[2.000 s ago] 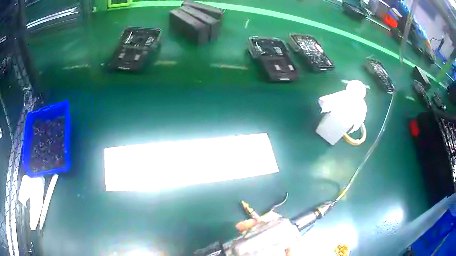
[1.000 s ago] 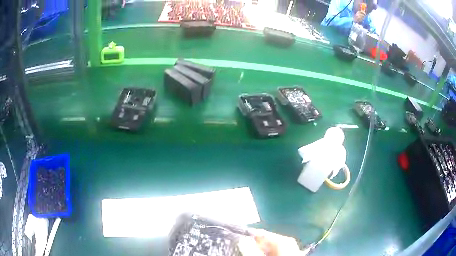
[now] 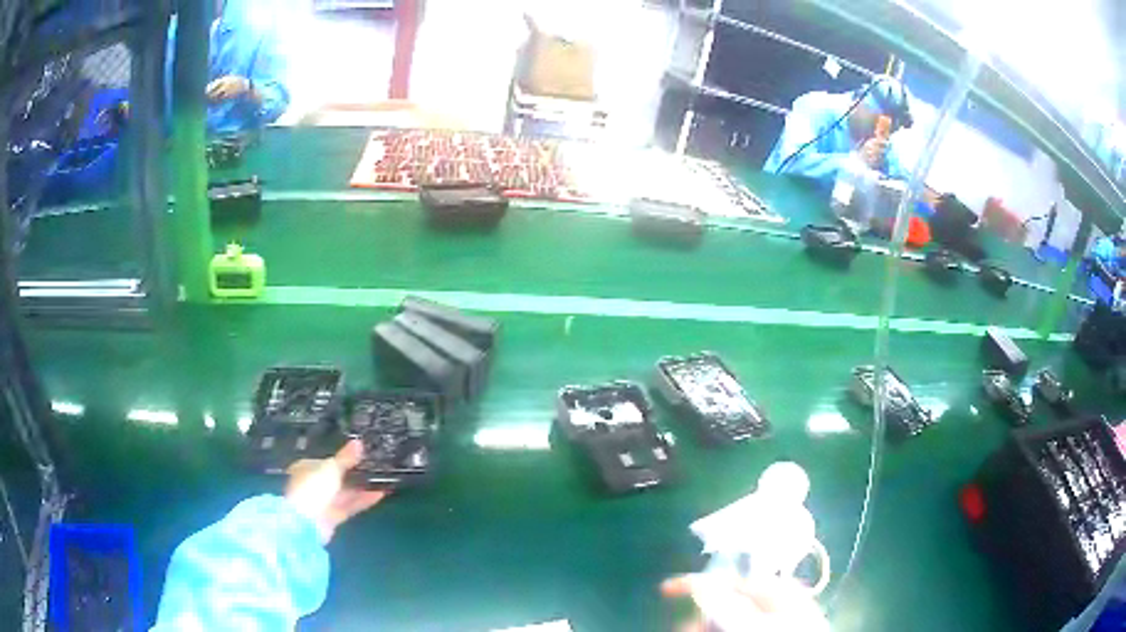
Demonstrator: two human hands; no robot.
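Observation:
My left hand point(image 3: 331, 488), in a light blue sleeve, holds the near edge of a dark device housing packed with parts point(image 3: 392, 435) over the green bench at left. The housing is right beside another open black case point(image 3: 294, 414). My right hand point(image 3: 698, 598) is blurred and washed out at the bottom, by the white bottle point(image 3: 780, 500); its grip is unclear. A hinged-open case point(image 3: 615, 432) and a filled case half point(image 3: 711, 395) lie at centre.
Dark grey blocks point(image 3: 435, 346) stand behind the left cases. A blue tray point(image 3: 94, 537) is at lower left, a black component tray point(image 3: 1037, 494) at right. A thin hose point(image 3: 879, 432) hangs at right. Two people in blue are across the line.
The view has tilted up. The populated unit held low over the white sheet appears now at the left, beside the open case, in my left hand. My right hand is near the white bottle.

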